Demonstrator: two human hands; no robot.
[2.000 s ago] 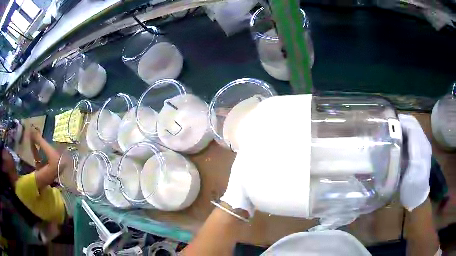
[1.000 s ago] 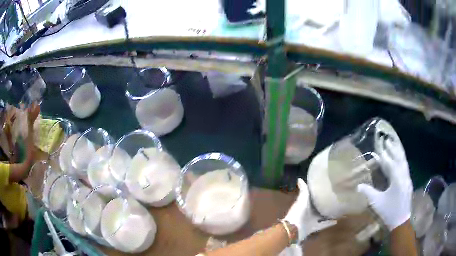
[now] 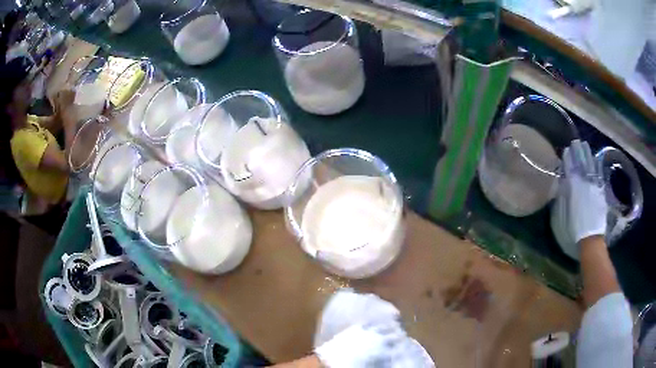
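Note:
My right hand (image 3: 586, 194), in a white glove, is at the right with its fingers along the near side and rim of a tank body (image 3: 568, 233) on the green conveyor. A dark round part shows at this tank's mouth. My left hand (image 3: 367, 330), also gloved, is low at bottom centre over the bench; its fingers are blurred, and nothing is visible in it. A tank body (image 3: 352, 223) stands alone on the brown bench ahead of it, open rim up. Several more tank bodies (image 3: 208, 230) stand in rows to its left.
A turquoise crate (image 3: 54, 251) of ring-and-stem inserts (image 3: 129, 316) is at lower left. The conveyor (image 3: 403, 122) carries spaced tanks. A green post (image 3: 471, 136) rises between bench and conveyor. A white roller-like part (image 3: 550, 345) is at bottom right. A person in yellow (image 3: 36, 158) is at far left.
The tank held in both hands has moved right onto the conveyor, with only my right hand on it. My left hand has come off it and drawn back toward me. The view has turned.

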